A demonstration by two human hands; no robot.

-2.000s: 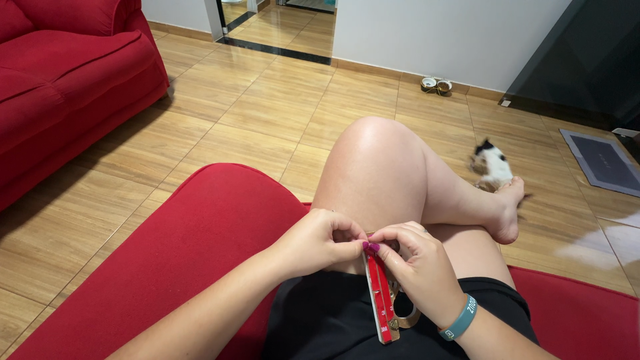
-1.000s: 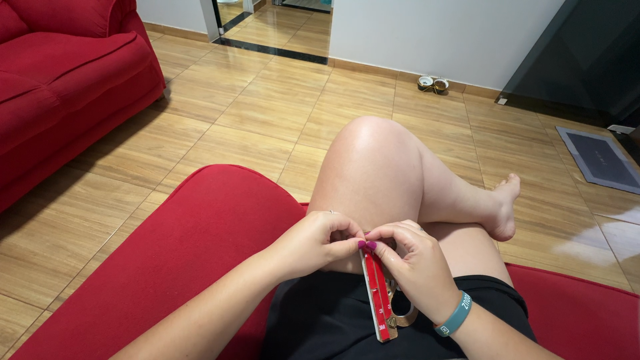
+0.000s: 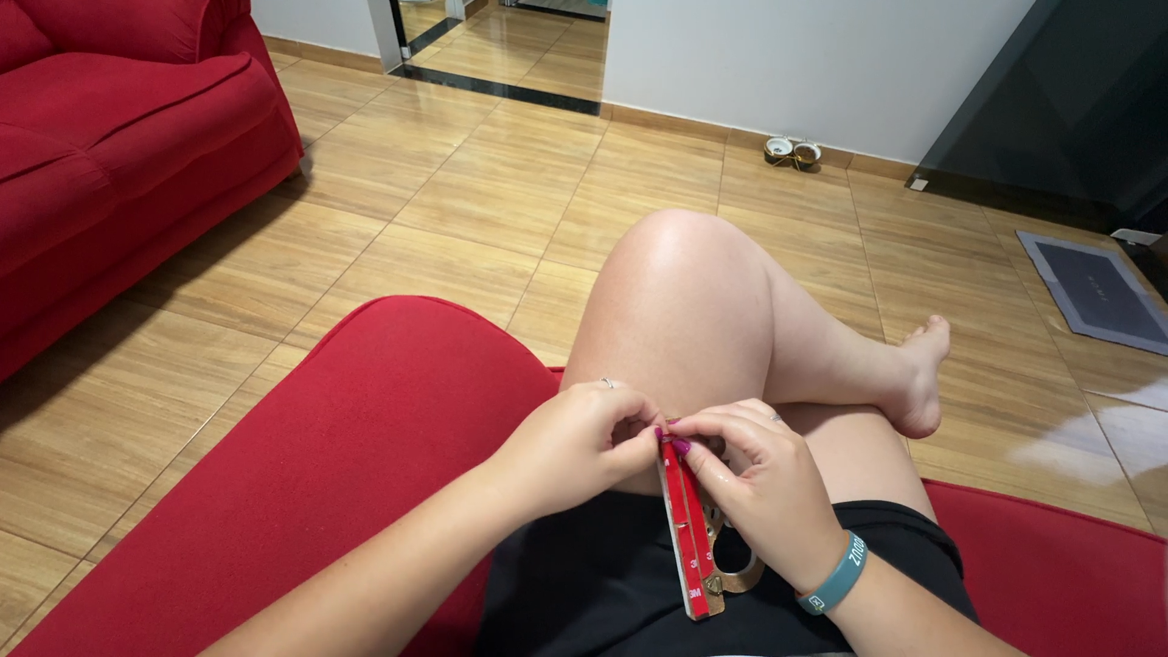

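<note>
A flat strip-like piece backed with red 3M adhesive tape (image 3: 686, 534) lies over my lap, its far end pinched between the fingertips of both hands. My left hand (image 3: 607, 438) grips that end from the left with thumb and forefinger. My right hand (image 3: 762, 474) holds it from the right, thumb on the tape's edge. Under my right palm a gold-coloured openwork part (image 3: 744, 575) with a rounded loop adjoins the strip; the fingers hide some of it. Exactly what the fingertips do at the tape's end is too small to tell.
My crossed bare legs (image 3: 684, 310) and black shorts (image 3: 584, 575) are beneath the hands. Red upholstery (image 3: 392, 411) surrounds me, and a red sofa (image 3: 155, 137) stands at the left. Two pet bowls (image 3: 792, 151) sit by the wall; a grey mat (image 3: 1100, 290) lies at the right.
The black and white animal beside my foot two seconds ago has gone out of view. Both hands stay at the far end of the taped strip.
</note>
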